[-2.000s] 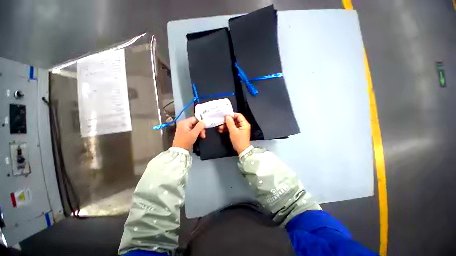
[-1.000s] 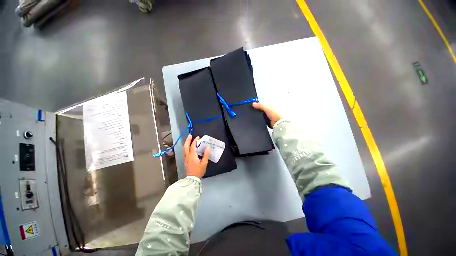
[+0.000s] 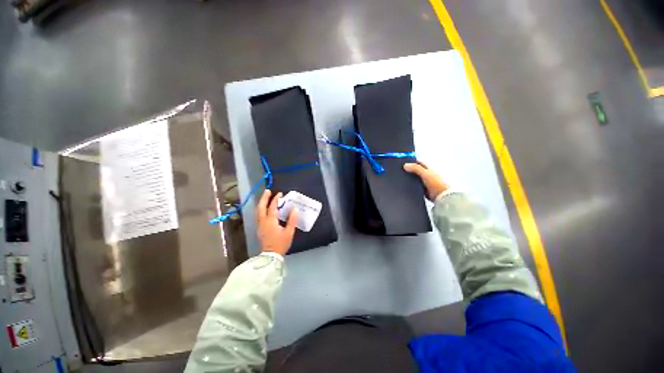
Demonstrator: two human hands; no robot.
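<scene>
Two black cut-piece bundles lie apart on the small pale table. The left bundle has a blue tie strip round it, with a loose end past the table's left edge. My left hand rests on its lower part, at the white bundle tag, thumb over the card. The right bundle has a knotted blue tie strip. My right hand is at its right edge, fingertips on top just below the strip; its grip underneath is hidden.
At the left stands a grey machine panel with knobs and a warning label. Beside it a shiny brown tray holds a white printed sheet. A yellow floor line runs past the table's right side.
Both hands held the tag earlier; my right hand has since gone to the right bundle. That bundle has moved right, opening a gap. My left hand has stayed at the tag.
</scene>
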